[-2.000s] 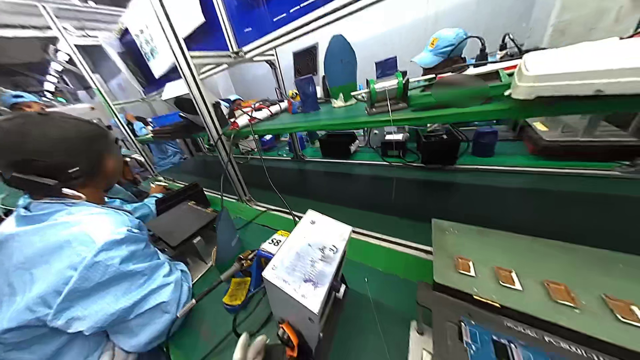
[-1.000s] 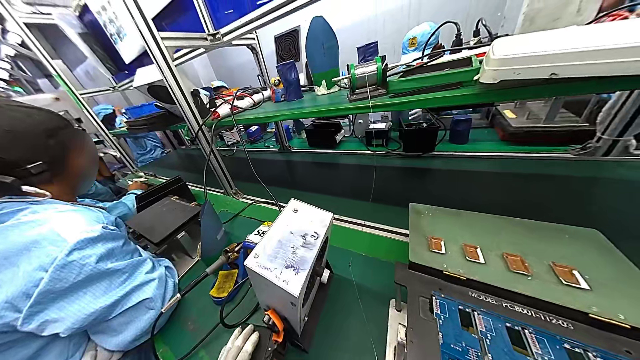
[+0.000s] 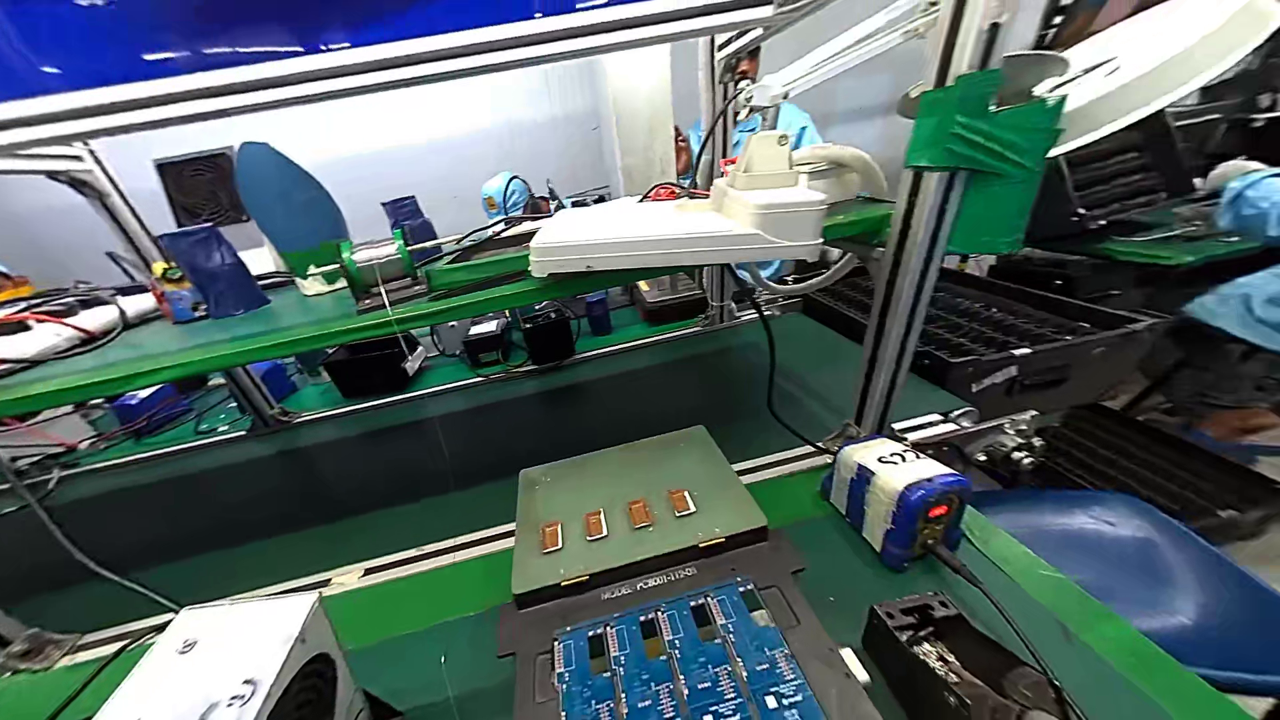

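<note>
Neither of my hands shows in the head view at this moment. Blue circuit boards [image 3: 690,660] lie in a dark fixture tray [image 3: 535,640] at the bottom centre. Behind them a flat green plate [image 3: 615,470] carries several small copper-coloured pieces [image 3: 639,514] in a row. To the right stands a blue soldering station [image 3: 895,500] with a red display and white tape, its cable running down past a black open-topped holder [image 3: 930,650]. At the lower left is a white metal box [image 3: 215,660] with a round dark vent on its side.
A green shelf [image 3: 460,315] crosses above the bench, bearing a solder wire spool [image 3: 378,268] and a white magnifier lamp [image 3: 670,235]. A metal upright [image 3: 910,290] stands at right, beside black trays [image 3: 980,340] and a blue chair [image 3: 1120,580]. Other people are in the background.
The view has swung far to the right. A gloved hand seen earlier beside the white box, near an orange-handled tool, is out of view, as is the co-worker at left.
</note>
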